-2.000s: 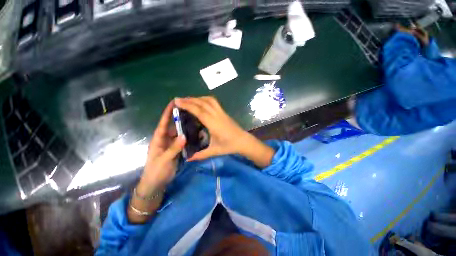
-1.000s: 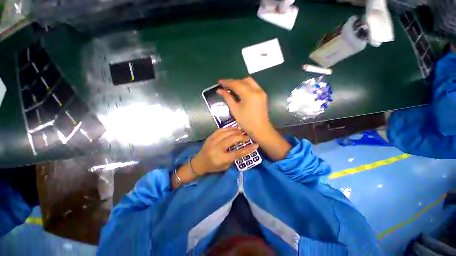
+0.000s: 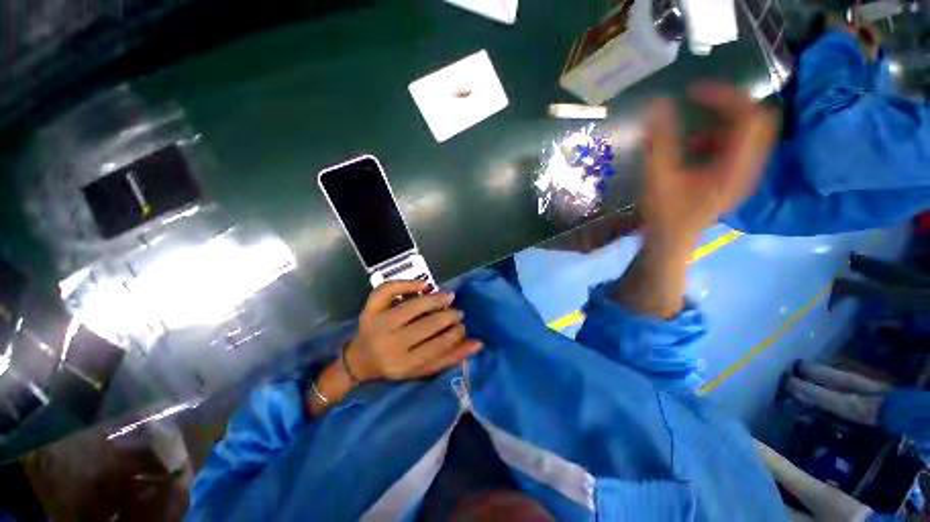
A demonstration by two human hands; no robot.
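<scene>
The open flip phone (image 3: 371, 211) has a black screen half pointing away from me and a white keypad half near my chest. My left hand (image 3: 411, 336) is closed around the keypad half and covers most of its keys. My right hand (image 3: 704, 168) is raised off to the right, away from the phone, and is blurred. Its fingers are curled with a gap between them. I cannot tell whether it holds anything small.
A white pad (image 3: 459, 95) lies beyond the phone. A white stick (image 3: 577, 110), a blue-and-clear heap (image 3: 576, 171) and a carton (image 3: 620, 53) with a bottle are at right. A black film (image 3: 142, 191) lies at left. A neighbour's blue sleeve (image 3: 857, 122) is at far right.
The phone, closer to shut two seconds ago, is now open. My right hand has left the screen and moved far right. My left hand still grips the keypad half. The view has shifted.
</scene>
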